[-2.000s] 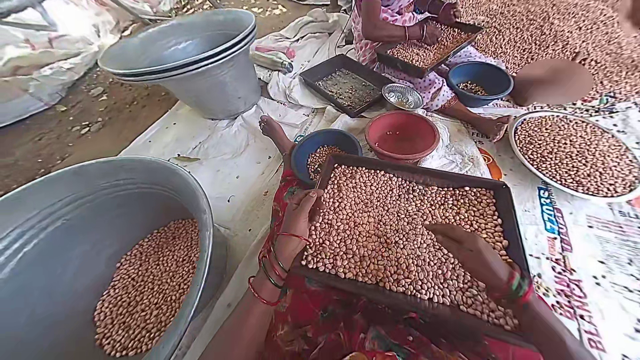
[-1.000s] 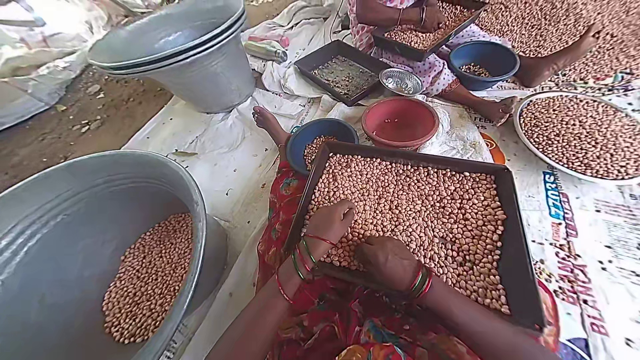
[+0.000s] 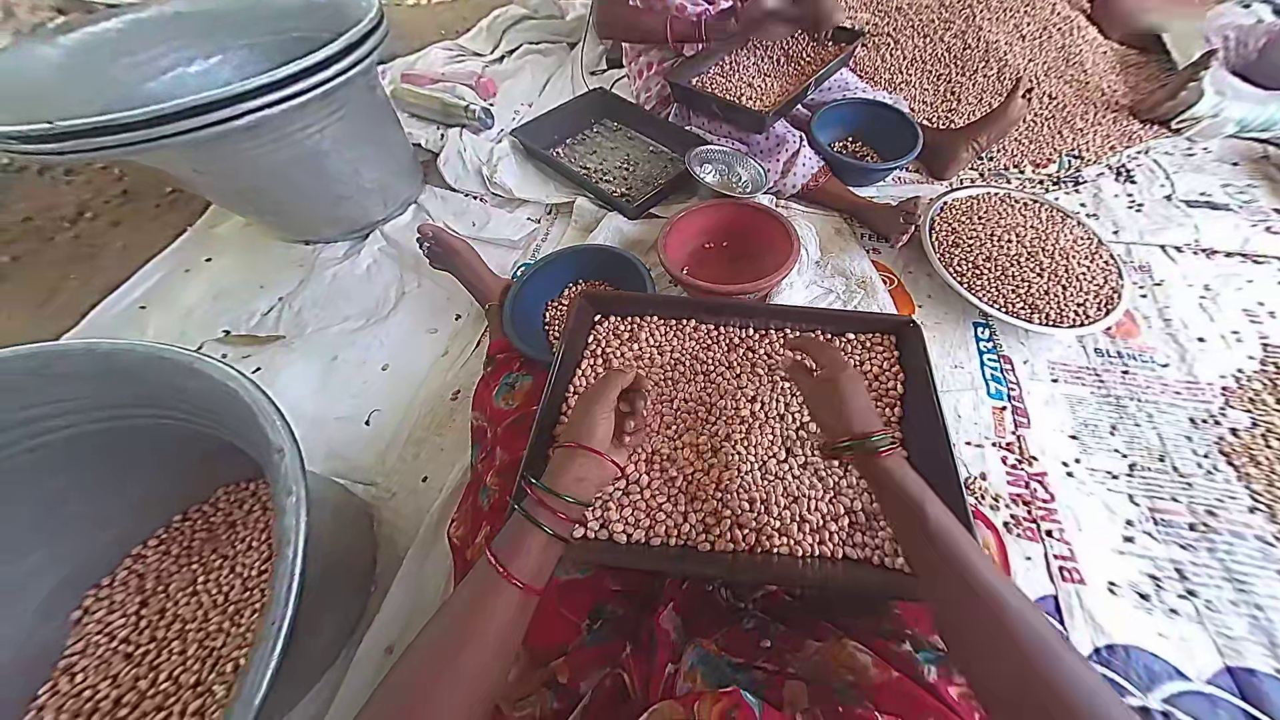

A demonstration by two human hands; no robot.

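Note:
A dark rectangular tray [image 3: 745, 572] rests on my lap, spread with pinkish-brown peanut kernels [image 3: 715, 450]. My left hand [image 3: 612, 415] is over its left part with the fingers curled in; whether it holds a kernel is hidden. Over the upper right part is my right hand [image 3: 825, 385], fingers apart and bent, nothing visible between them. A blue bowl [image 3: 595, 262] with some kernels touches or nearly touches the tray's upper left corner. Behind the tray's far edge is a red bowl [image 3: 728, 245] with a few small bits in it.
A metal tub [image 3: 285, 450] holding kernels stands at left, stacked metal tubs [image 3: 300, 150] behind it. Another person's hands [image 3: 790, 15] are above a second tray [image 3: 765, 85]. Beyond my tray lie a dark tray [image 3: 620, 150], a perforated bowl [image 3: 727, 170], a blue bowl [image 3: 866, 140] and a heaped round pan [image 3: 1025, 260].
My hands were close together near the tray's near edge one second ago; now they are apart, the right one farther up the tray. The other person's hands have lifted from their tray.

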